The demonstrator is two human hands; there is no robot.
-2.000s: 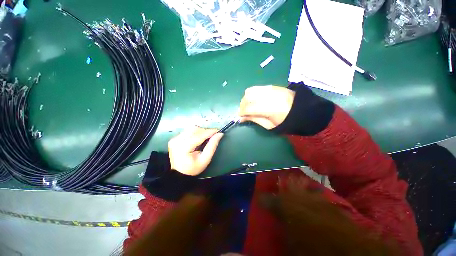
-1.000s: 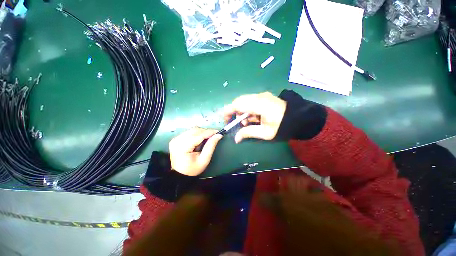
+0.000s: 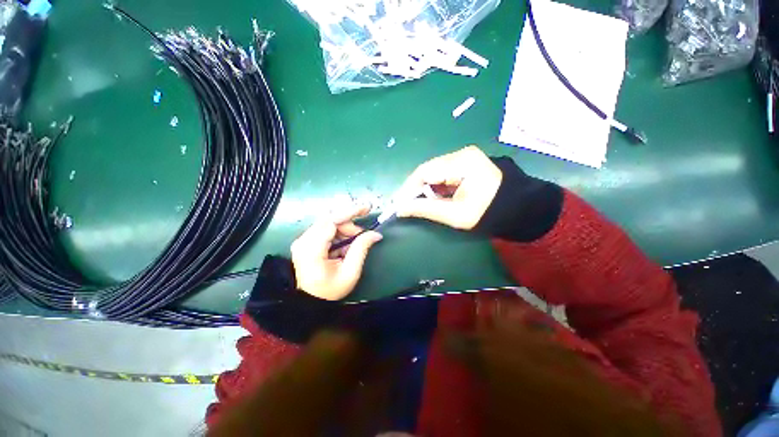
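Observation:
My left hand (image 3: 333, 256) is closed on a thin black cable (image 3: 343, 243) near the table's front edge. The cable's end points up and right toward my right hand (image 3: 453, 189). A short white sleeve (image 3: 389, 210) sits at the cable's end, between the two hands. The fingertips of my right hand pinch the sleeve's far end. The wires at the cable's tip are hidden by the fingers and the sleeve.
A large coil of black cables (image 3: 248, 145) lies at left, tied at its lower part. A bag of white sleeves (image 3: 350, 60) is at top centre. A loose white sleeve (image 3: 464, 107) and paper (image 3: 564, 85) with a sample cable lie beyond my right hand. Bags of metal parts (image 3: 711, 38) are top right.
The white sleeve first showed plainly one second ago, and now less of it shows between the hands. My right hand has shifted slightly and its fingertips are closed together. My left fingers have lifted a little.

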